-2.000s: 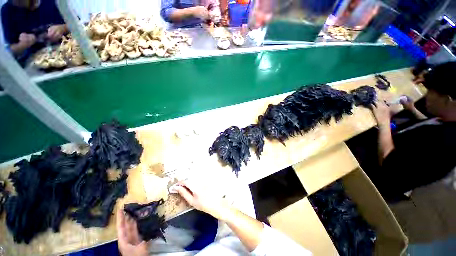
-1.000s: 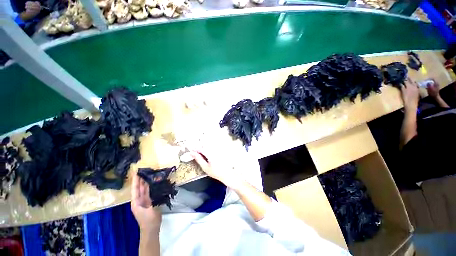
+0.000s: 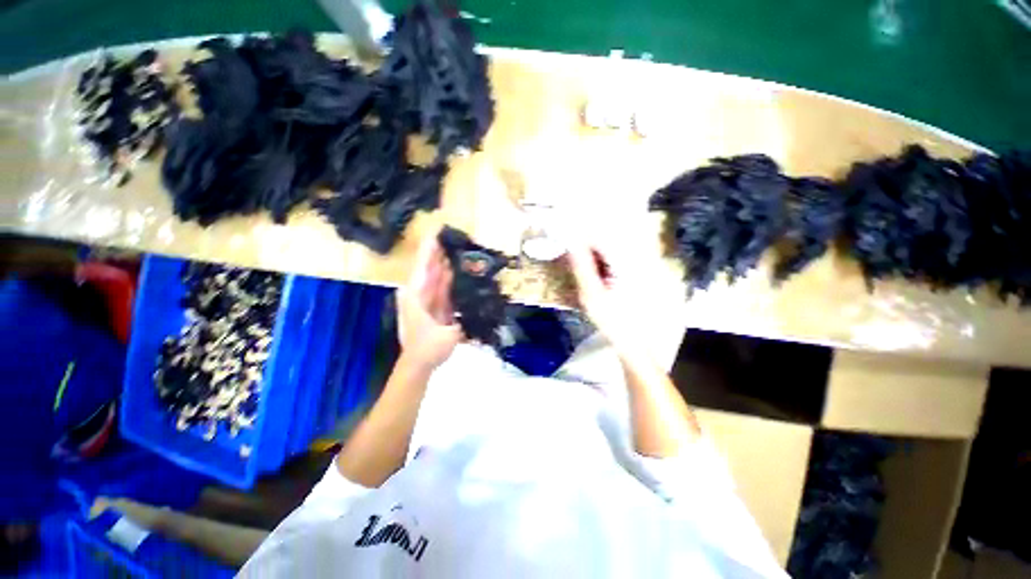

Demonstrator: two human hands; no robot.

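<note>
My left hand (image 3: 425, 308) holds a black moulded part (image 3: 481, 303) at the bench's front edge. A small reddish patch shows in the part's opening. My right hand (image 3: 597, 292) is to the right of it, apart from the part, with a small dark reddish thing at its fingers, too blurred to name. A small round white dish (image 3: 543, 243) sits on the bench between my hands, on a stained tan mat (image 3: 540, 283). Small white bottles (image 3: 611, 115) are near the belt edge, washed out by glare.
Black parts are heaped on the left (image 3: 277, 124) and in a row on the right (image 3: 724, 215). Small black-and-tan parts (image 3: 122, 111) lie far left and in a blue crate (image 3: 266, 390). An open carton (image 3: 746, 458) is lower right. Another person's arm (image 3: 187, 526) is lower left.
The view has turned down and left, so the blue crate shows more fully. My right hand has moved off the white dish. My left hand still holds the black part.
</note>
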